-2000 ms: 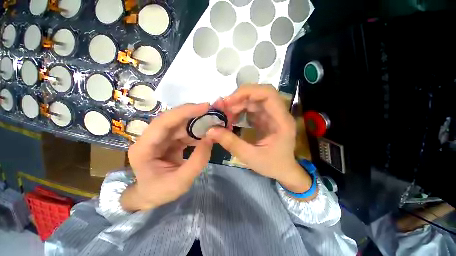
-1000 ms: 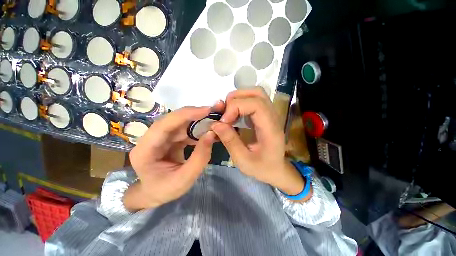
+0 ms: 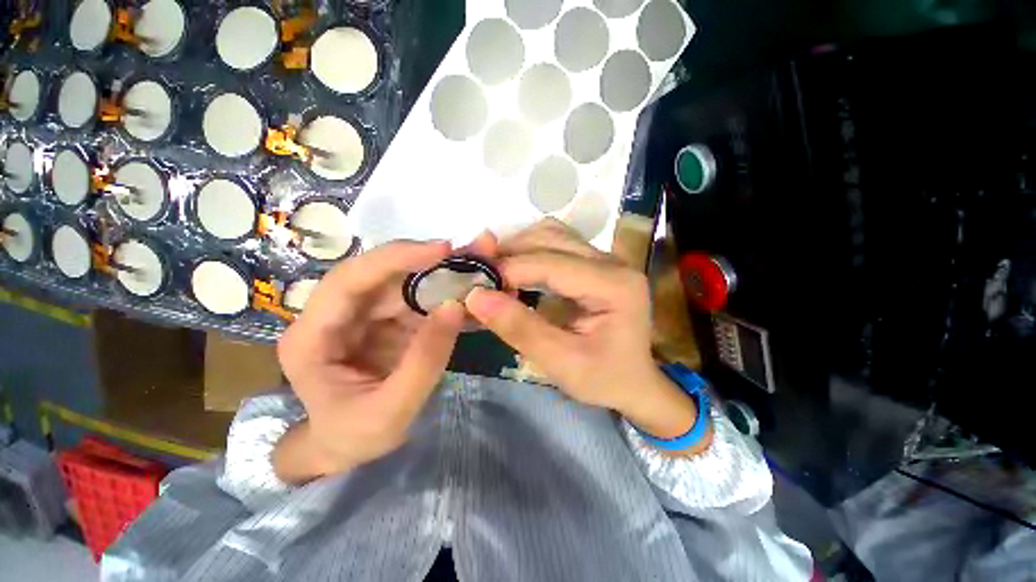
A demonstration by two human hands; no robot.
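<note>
A round display module [image 3: 441,289] with a black rim and a grey face is held tilted between both hands at the centre. My left hand [image 3: 369,352] grips its left and lower edge with thumb and fingers. My right hand [image 3: 579,318] has its thumb and fingers on the module's right edge. A white adhesive sheet [image 3: 392,219] with rows of grey discs lies behind the hands. A clear blister tray [image 3: 182,301] at the left holds rows of round modules with orange tails. The module's underside is hidden by the fingers.
A black machine [image 3: 841,227] stands at the right with a green button [image 3: 695,168], a red button [image 3: 707,281] and a small panel [image 3: 743,351]. A tan block [image 3: 673,324] lies beside it. Cardboard boxes [image 3: 153,370] and a red crate [image 3: 111,489] are at the lower left.
Both hands and the module have moved slightly left. My right fingers have shifted along the module's right edge, and more of its face shows than one second ago.
</note>
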